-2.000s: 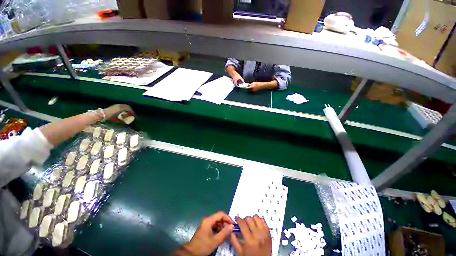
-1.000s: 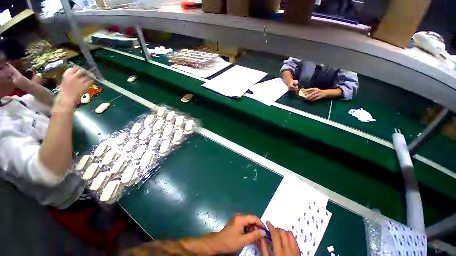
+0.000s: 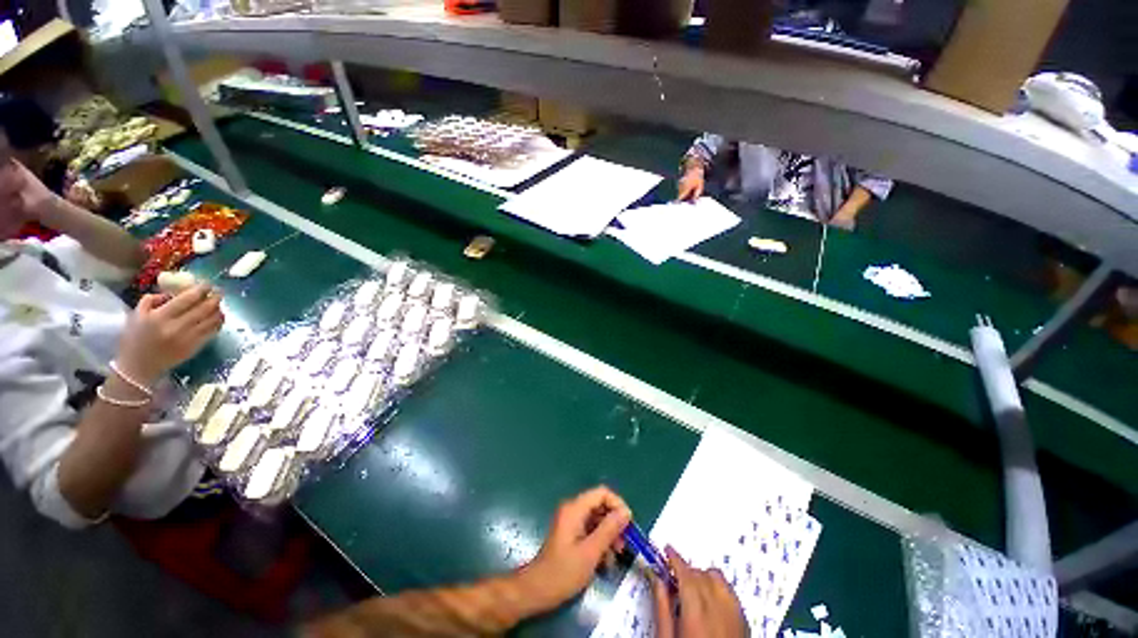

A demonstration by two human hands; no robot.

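Observation:
A thin blue pen-like tool (image 3: 646,548) slants between my hands at the bottom centre. My right hand (image 3: 703,603), cut off by the lower edge, grips its lower end. My left hand (image 3: 577,548) is curled at its upper end, fingertips close to or touching it. A small dark thing shows under the left fingers; I cannot tell what it is or whether they hold it. A white adhesive sheet (image 3: 718,480) with small blue-dark marks lies under and behind my right hand.
Cream housings in clear trays (image 3: 337,374) lie at left beside a person in white (image 3: 75,361). Small white liners (image 3: 817,623) lie at the lower edge. Marked sheets (image 3: 998,598) on bubble wrap and a long white tube (image 3: 1013,449) are at right. A conveyor edge (image 3: 587,374) runs behind.
The view has swung left. My hands have parted slightly, showing more of the blue tool. The neighbour's raised hand has come down. The person across has let go of a cream piece and touches a sheet.

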